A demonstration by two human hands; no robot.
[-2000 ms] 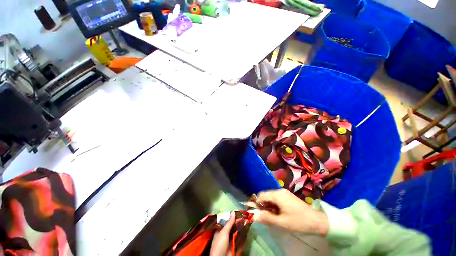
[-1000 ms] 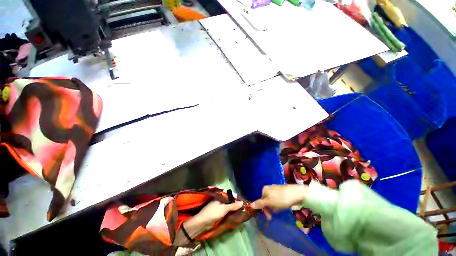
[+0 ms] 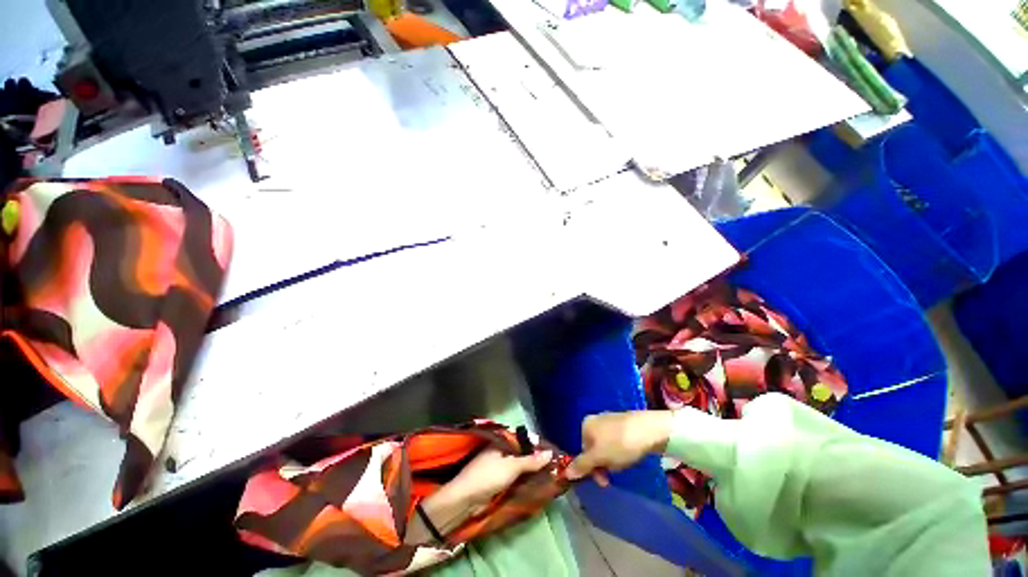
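A printed garment piece (image 3: 327,509) in pink, cream and dark brown, with orange inside, lies over my lap at the table's front edge. My left hand (image 3: 493,473) is inside its opening, with a dark band at the wrist, and pinches its narrow right end. My right hand (image 3: 614,443) grips the tip of that same end, close beside the left fingertips. A small dark thing sticks up by the left fingers; I cannot tell what it is.
A printed pile (image 3: 113,282) with a yellow sticker hangs at the table's left. A dark sewing machine head (image 3: 152,56) stands behind it. The white table (image 3: 372,338) bears a dark strip. A blue bin (image 3: 891,338) holds more printed pieces, right.
Since two seconds ago the view has turned, and the garment piece shows more fully on my lap. Over the last second both hands have barely moved and keep their hold.
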